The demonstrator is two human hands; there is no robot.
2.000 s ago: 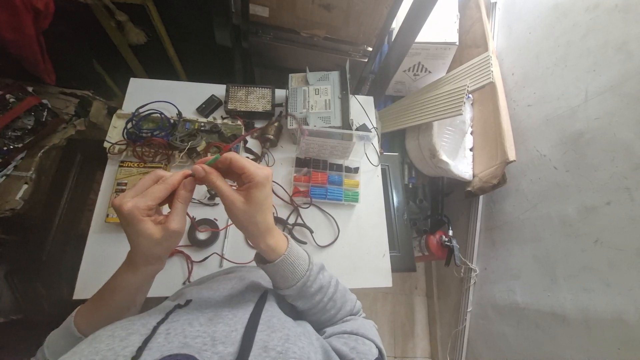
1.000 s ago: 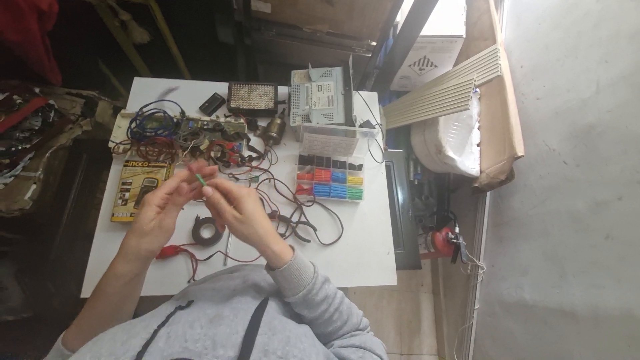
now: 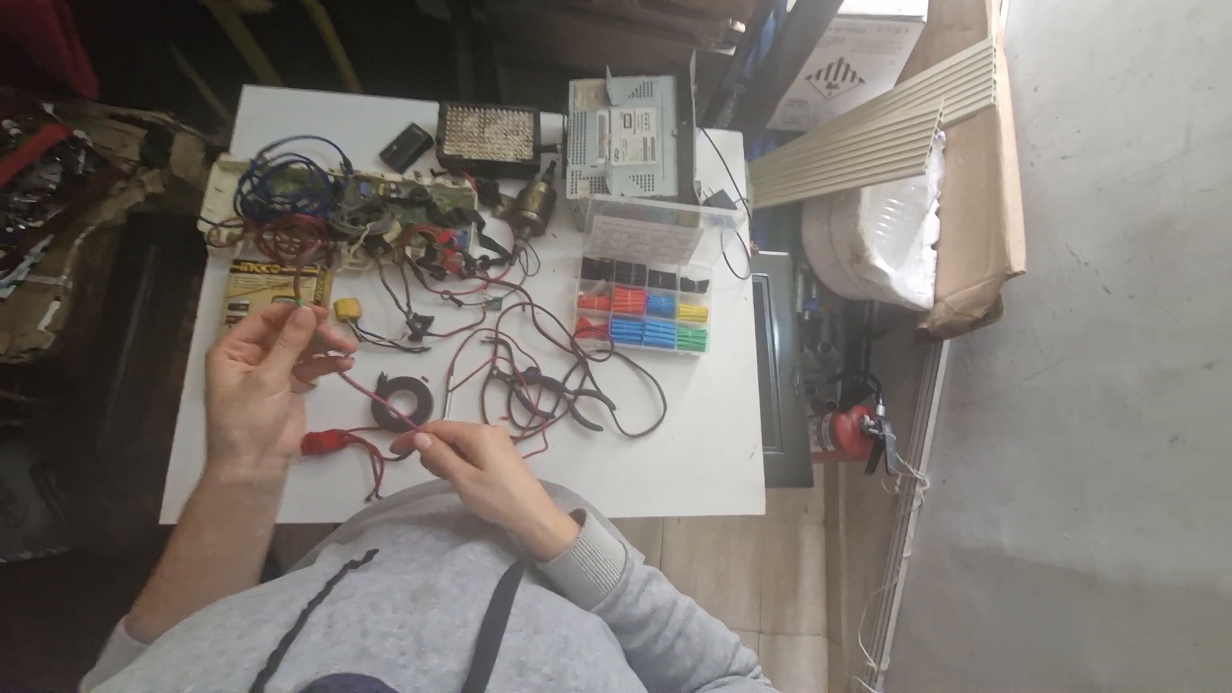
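My left hand (image 3: 265, 385), over the left part of the table, pinches a small green piece (image 3: 299, 303) between thumb and forefinger. A thin red wire (image 3: 371, 393) runs from beneath its fingers down to my right hand (image 3: 472, 462), whose thumb and forefinger grip it near the table's front. Between the hands lies a roll of black tape (image 3: 402, 402), partly under the wire. A red connector (image 3: 325, 442) with red leads rests just below my left hand. Pliers with dark handles (image 3: 553, 385) lie among loose red and black wires to the right of the tape.
An open clear compartment box (image 3: 643, 308) holds colored sleeves at the right. Behind it stands a metal case (image 3: 630, 135), with an LED panel (image 3: 489, 135) beside it. A circuit board with tangled wires (image 3: 337, 197), a motor (image 3: 532, 207) and a yellow box (image 3: 260, 284) occupy the back and left.
My hands were close together around the green piece; now they are apart, with my right hand lower and to the right and the red wire stretched between them.
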